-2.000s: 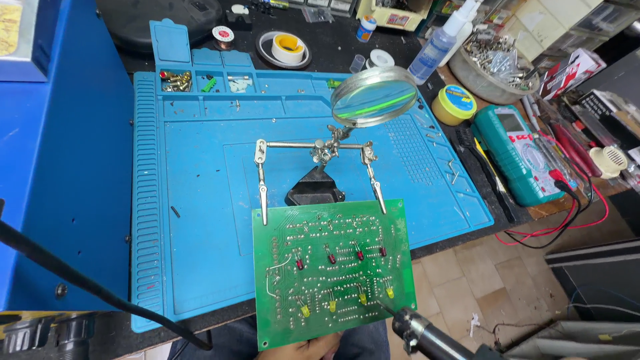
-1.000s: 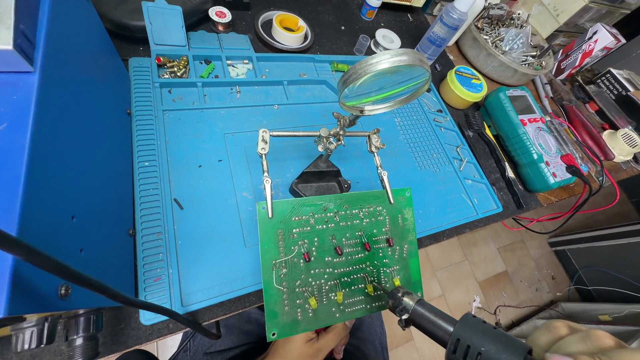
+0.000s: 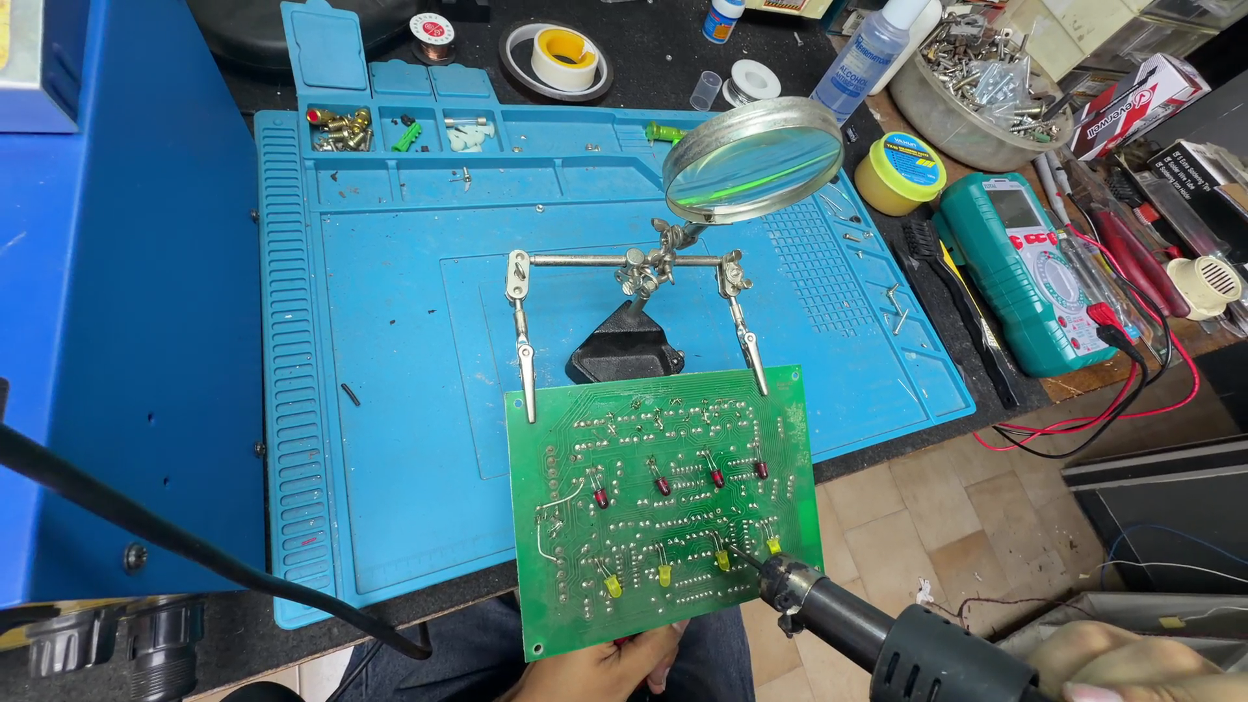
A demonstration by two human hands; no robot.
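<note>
A green printed circuit board (image 3: 663, 517) with red LEDs (image 3: 663, 485) and yellow LEDs (image 3: 665, 576) hangs tilted from the two alligator clips of a helping-hands stand (image 3: 629, 341). My right hand (image 3: 1121, 663), at the lower right, is closed round the handle of a black soldering iron (image 3: 877, 624). The iron's tip is at the board, near the leads of a yellow LED right of the middle. My left hand (image 3: 609, 668) is below and behind the board's lower edge; its fingers are mostly hidden, so its grip cannot be told. A round magnifier (image 3: 756, 161) stands above the board.
A blue silicone work mat (image 3: 409, 292) lies under the stand. To the right are a green multimeter (image 3: 1024, 273) with leads, a brush (image 3: 975, 312), a yellow tin (image 3: 897, 174) and an alcohol bottle (image 3: 868, 63). A black cable (image 3: 195, 531) crosses at the left, beside a blue cabinet (image 3: 117, 292).
My right hand has come into view at the lower right, with more of the soldering iron showing. The iron's tip stays near the yellow LEDs. The view has shifted a little.
</note>
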